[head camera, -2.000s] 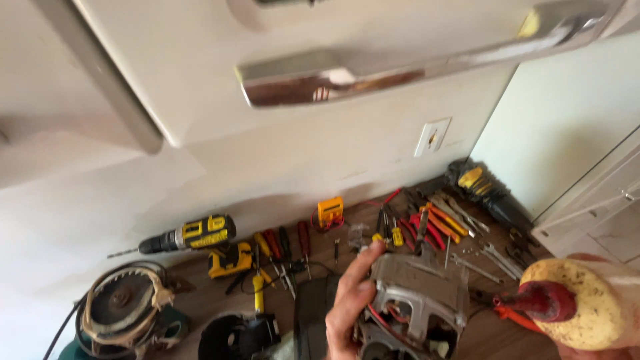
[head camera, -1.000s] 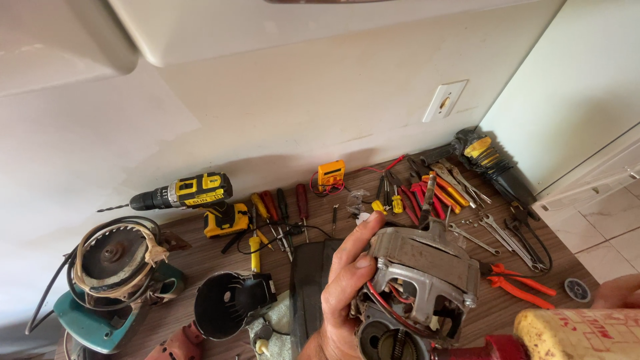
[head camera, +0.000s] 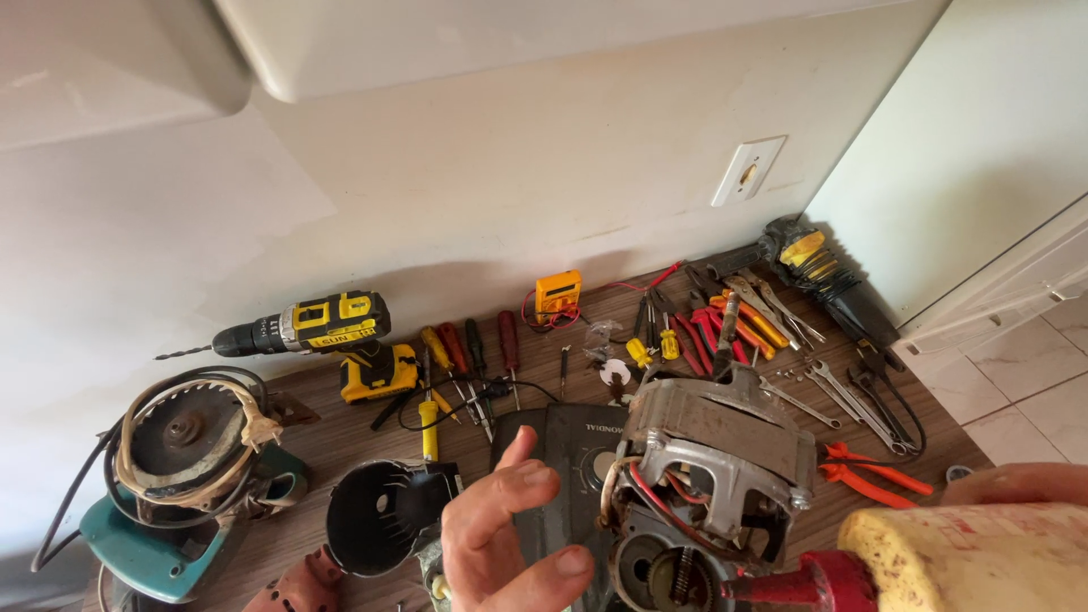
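Observation:
An electric motor with a metal housing (head camera: 714, 425) stands at the lower centre right, its shaft pointing up and a worm and gear showing in its lower housing. Just left of it is my left hand (head camera: 514, 535), fingers apart, holding nothing that I can see. My right hand (head camera: 1020, 486) is shut on a stained yellow plastic bottle (head camera: 960, 557) at the lower right. The bottle's red nozzle (head camera: 786, 586) points left at the gear opening; whether it touches is unclear. Behind my left hand lies a dark appliance base with a dial (head camera: 552, 442).
A cordless drill (head camera: 340, 336), a circular saw (head camera: 170, 518), a black plastic housing (head camera: 374, 514) and screwdrivers (head camera: 507, 340) occupy the left and middle. A multimeter (head camera: 558, 293) leans by the wall. Farther right are pliers (head camera: 739, 327), wrenches (head camera: 850, 408), orange-handled pliers (head camera: 880, 480) and an angle grinder (head camera: 829, 272).
My left hand, which was against the motor's left side, has come away from it and opened. The bottle's nozzle has come beside the motor's gear opening, from farther right.

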